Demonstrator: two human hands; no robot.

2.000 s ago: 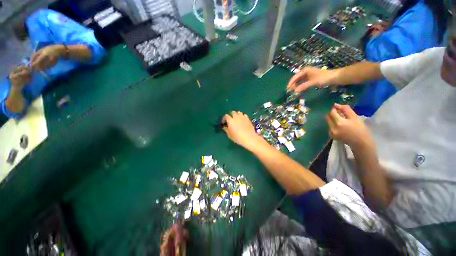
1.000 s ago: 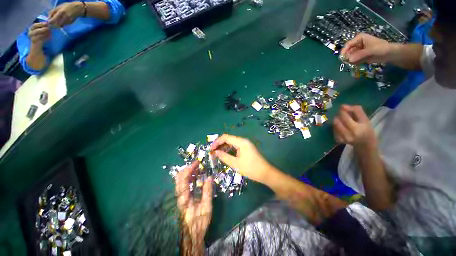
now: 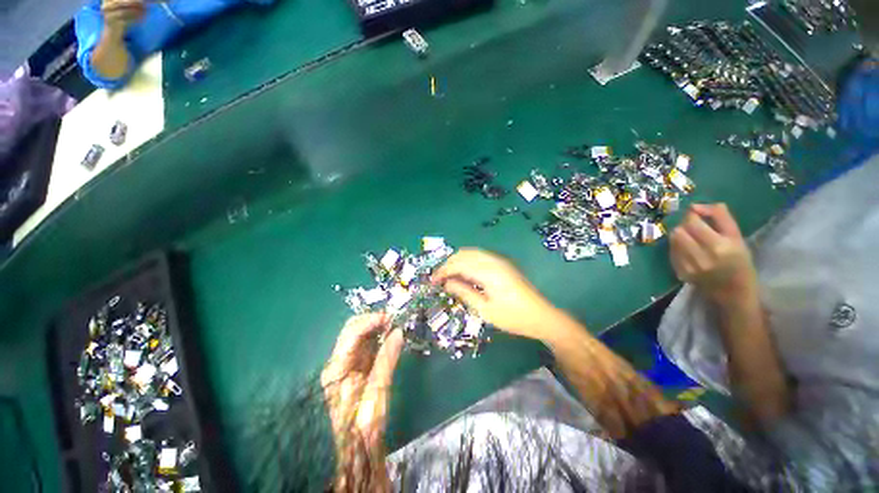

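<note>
A loose pile of circuit board assemblies (image 3: 410, 297) with white rectangles and orange-yellow edges lies in front of me. My left hand (image 3: 361, 371) is at the pile's lower left edge, thumb and fingers close together; whether a board is between them is unclear. My right hand (image 3: 496, 294) reaches over the pile's right side with bent fingers. Its fingertips are among the boards, so any grip is hidden. Small black parts (image 3: 480, 179) lie in a little heap beyond my right hand.
A black parts tray (image 3: 183, 337) of boards is at left. A larger board pile (image 3: 617, 202) lies right, beside a neighbour's hand (image 3: 713, 252). Panelled boards (image 3: 737, 63) and a metal post (image 3: 631, 38) stand farther right. A white sheet (image 3: 72, 168) and a blue-sleeved person are upper left.
My right hand has come back from the small black parts to the near pile. My left hand's fingers have drawn together. The neighbour's far hand has left the view. The camera view has shifted.
</note>
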